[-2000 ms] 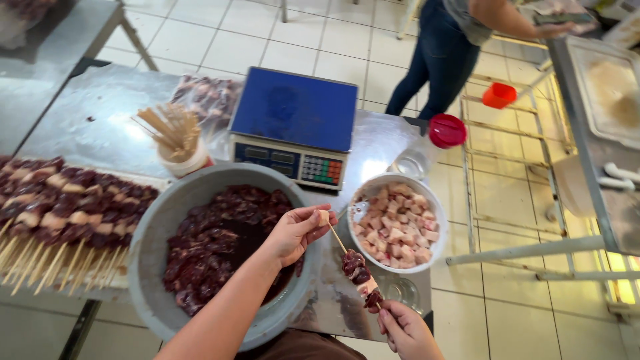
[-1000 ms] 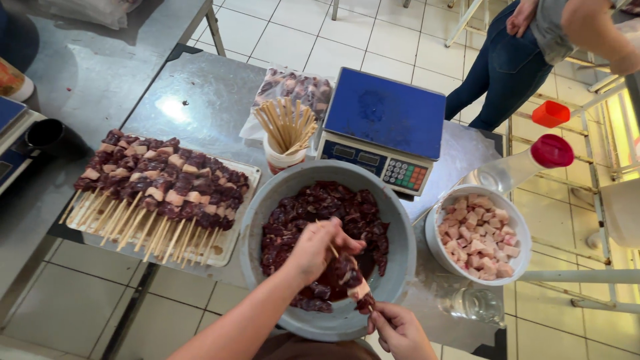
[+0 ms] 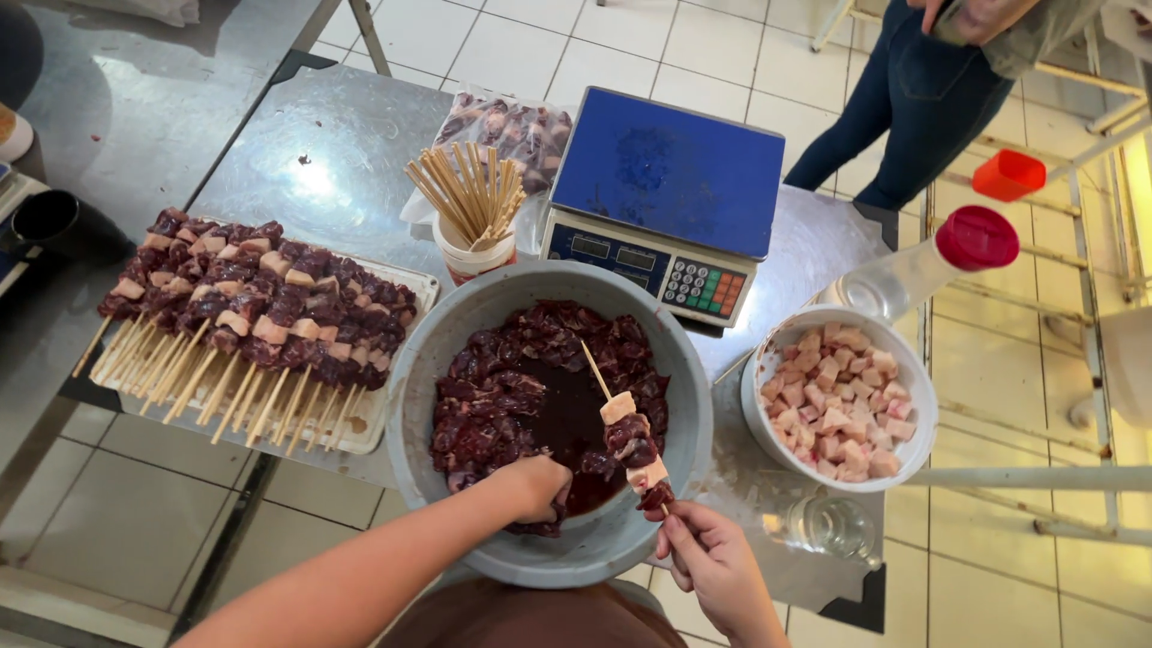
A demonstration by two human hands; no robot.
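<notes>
My right hand (image 3: 706, 549) grips the lower end of a wooden skewer threaded with dark meat and pale fat cubes (image 3: 630, 441), held tilted over the grey plastic basin (image 3: 409, 396). Inside the basin lie dark raw meat pieces (image 3: 490, 405) in reddish liquid. My left hand (image 3: 535, 486) reaches into the meat at the near left, its fingertips partly hidden, so its hold is unclear. Right of the basin, a white tub (image 3: 756, 441) contains pale fat cubes (image 3: 837, 400). Many loaded skewers (image 3: 261, 297) lie on a white tray (image 3: 369, 436) at the left.
Behind the basin stand a cup (image 3: 472, 256) of bare wooden skewers (image 3: 463, 193), a bag of meat (image 3: 513, 135) and a blue-topped scale (image 3: 666, 171). A red-lidded clear container (image 3: 900, 274) and a glass jar (image 3: 828, 526) flank the tub. A person (image 3: 927, 90) stands beyond the metal table (image 3: 315, 153).
My left hand has left the skewer and moved down into the basin's meat. A pale fat cube now shows at the upper end of the threaded pieces. My right hand still grips the skewer.
</notes>
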